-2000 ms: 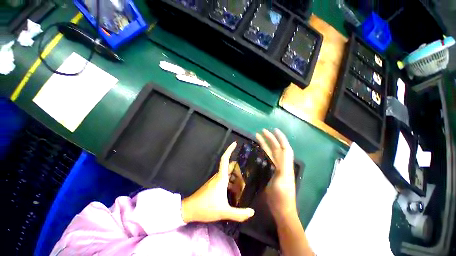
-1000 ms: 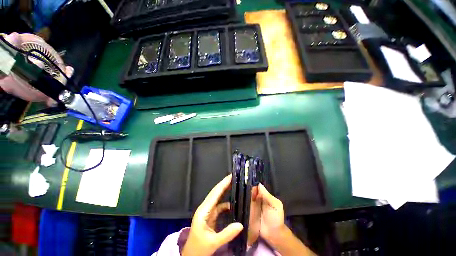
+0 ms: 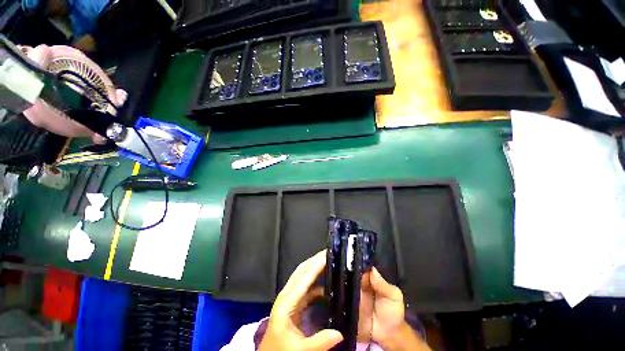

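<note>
A stack of phones [image 3: 346, 288] stands on edge between my hands, over the near part of the four-slot foam tray [image 3: 305, 186]. Dark camera modules and a small white strip show at its top end. My left hand [image 3: 295, 312] grips the stack from the left, thumb across its near side. My right hand [image 3: 389, 308] holds it from the right, fingers against its side. The tray's visible slots hold nothing; the hands hide part of its near edge. How many phones are in the stack cannot be told.
A loaded foam tray [image 3: 295, 97] with phones lies beyond. White-handled tools [image 3: 259, 162] lie before it. Paper sheets [image 3: 565, 212] and a side tray [image 3: 504, 103] are at right. A small paper sheet [image 3: 164, 240], cable, small parts bin [image 3: 185, 166] and blue crate [image 3: 99, 315] are at left.
Two seconds ago the hands held a phone flatter over the tray; the stack is now on edge between them. The camera view has turned and shifted, so the bench appears straighter.
</note>
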